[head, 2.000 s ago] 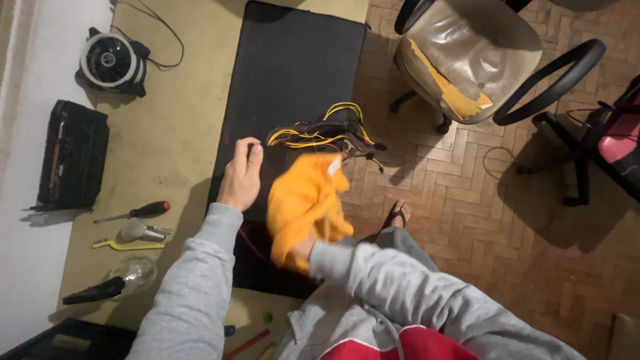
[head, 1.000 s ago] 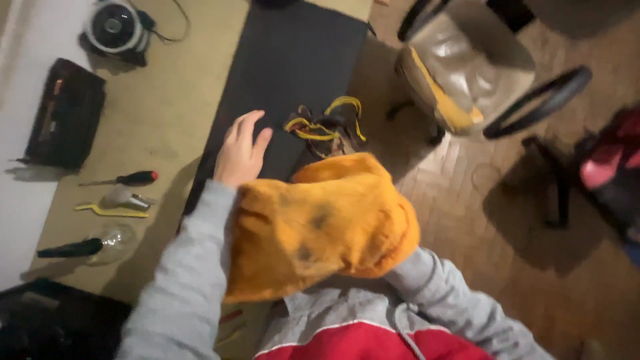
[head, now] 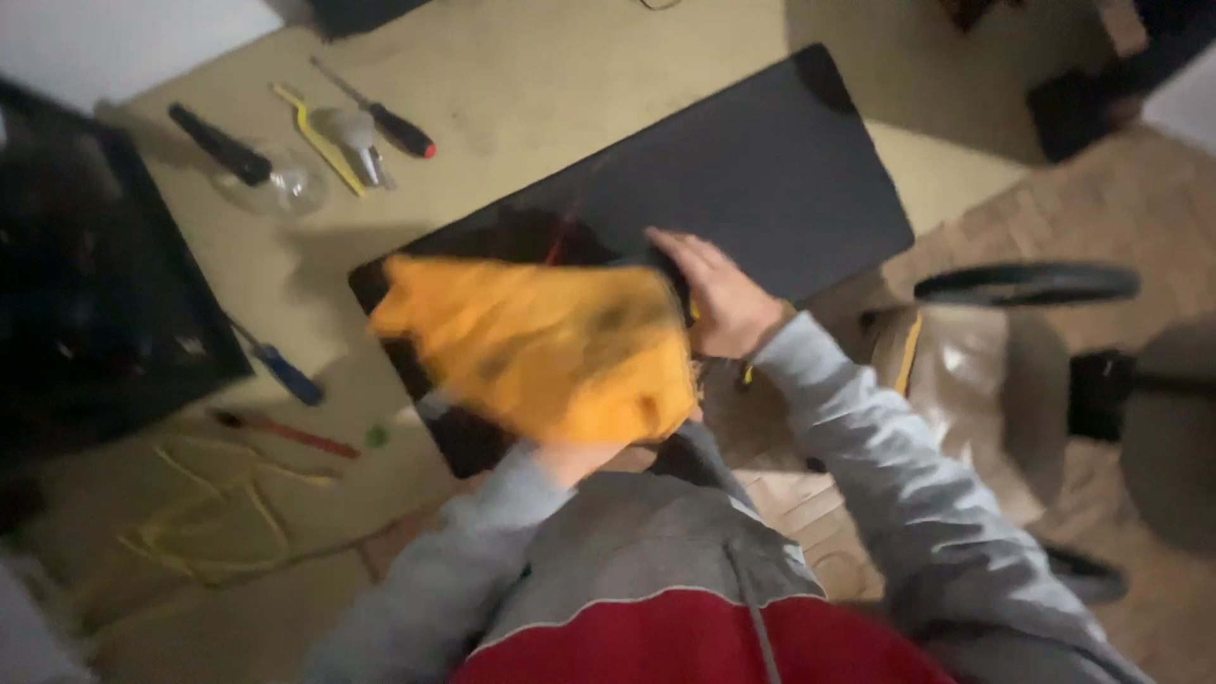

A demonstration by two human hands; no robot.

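Note:
An orange cloth with dark stains, blurred, spreads above the lower left part of a black desk mat. My left hand lies at the cloth's lower edge, its fingers hidden under the fabric. Beside the cloth's right edge is my right hand, fingers extended and thumb side partly hidden, near a dark object mostly covered by the cloth. Short yellow and dark wires show below my right hand. Whether either hand grips anything cannot be made out.
On the desk at the upper left lie a red-tipped screwdriver, a yellow tool, a brush and a clear round container. Near a black panel are a blue-handled screwdriver and a red tool. A worn chair stands right.
The view has turned a lot. My right hand, earlier at the cloth with its fingers hidden, now shows beside it. My left hand, earlier bare over the mat, is now largely hidden by the cloth.

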